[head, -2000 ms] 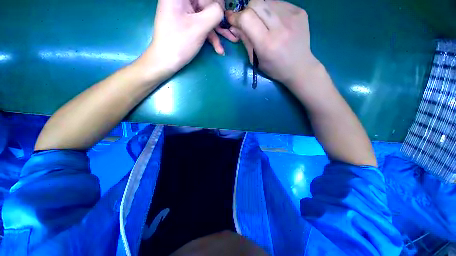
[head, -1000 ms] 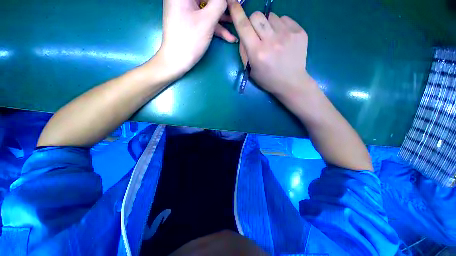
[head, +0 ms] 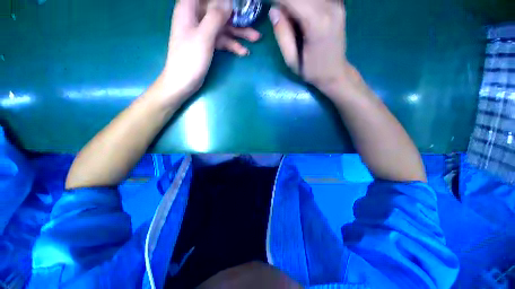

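A round watch case (head: 245,11) with a shiny silver-and-black inside is at the top edge of the picture, partly cut off. My left hand (head: 197,42) holds it by its left side, with the lower fingers spread below it. My right hand (head: 313,39) is to the right of the case, apart from it, blurred and cut off by the top edge. The dark thin tweezers (head: 299,51) lie along my right palm. Their tip is not visible.
The glossy green bench (head: 237,121) runs across the picture. A stack of clear ridged blister trays (head: 497,107) stands at the right edge. Small pale bits lie at the far left. Blue-clad people show at the lower left and lower right edges.
My right hand has moved off the watch case to the right. My left hand has shifted slightly left, and the case shows more clearly. The view has tilted slightly.
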